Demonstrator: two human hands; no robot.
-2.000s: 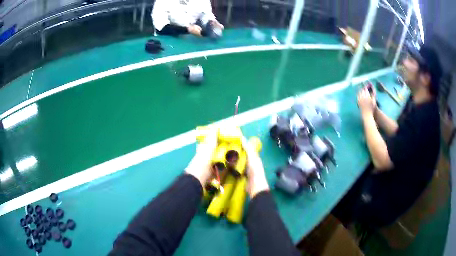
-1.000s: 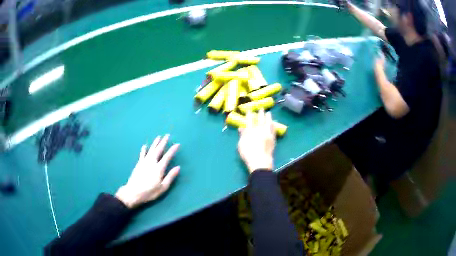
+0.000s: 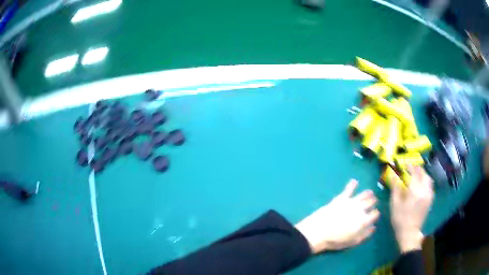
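A pile of bright yellow battery packs (image 3: 390,126) lies on the green bench at the right, some with small white plugs on their leads. My right hand (image 3: 412,201) is at the near edge of the pile, its fingertips on a yellow pack; whether it grips the pack is unclear from the blur. My left hand (image 3: 343,220) is just left of it, over the bench, fingers apart and empty. Black end caps (image 3: 128,131) lie in a cluster at the left.
Blurred black-and-grey head units (image 3: 450,145) lie right of the packs. A dark object (image 3: 15,190) lies at the far left. A white strip (image 3: 225,75) separates bench and green conveyor. A dark unit (image 3: 312,4) is at the top edge.
The view has swung left, so the packs and head units appear farther right. My left hand has come close to my right hand. My right hand remains at the pile's near edge.
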